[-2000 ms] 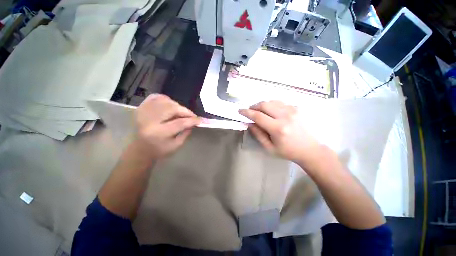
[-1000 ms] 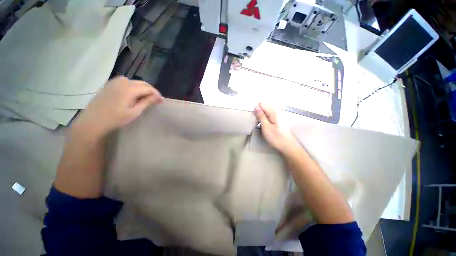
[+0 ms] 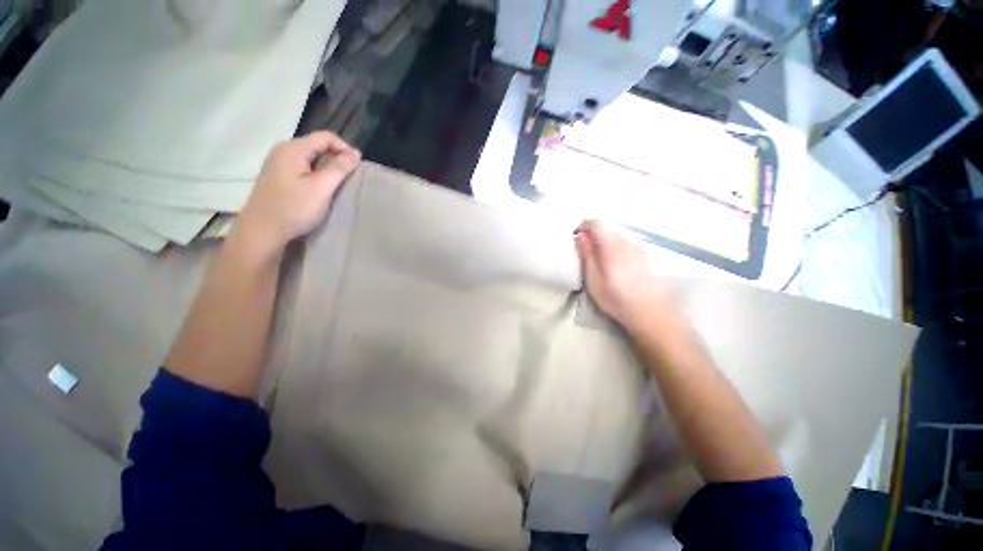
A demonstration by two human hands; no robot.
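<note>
A large beige cover panel (image 3: 431, 312) spreads across my lap and over the table's front edge. My left hand (image 3: 307, 183) pinches its upper edge at a corner, left of the machine. My right hand (image 3: 609, 264) grips the same edge further right, just in front of the template. A grey reinforcement patch (image 3: 569, 504) lies on the panel's lower part. The white sewing template (image 3: 658, 172) with a reddish line sits in a dark clamp frame (image 3: 690, 254) under the machine head (image 3: 604, 54). My fingertips' undersides are hidden.
A stack of beige panels (image 3: 162, 97) lies at the left, with dark grey pieces (image 3: 350, 86) beside it. A control screen (image 3: 909, 118) stands at the right, with a black cable near it. A small white label (image 3: 63, 378) is at the lower left.
My hands have moved apart from close together; my left hand went left and up, pulling the panel's upper edge out. The panel now covers the table's front. The view has shifted.
</note>
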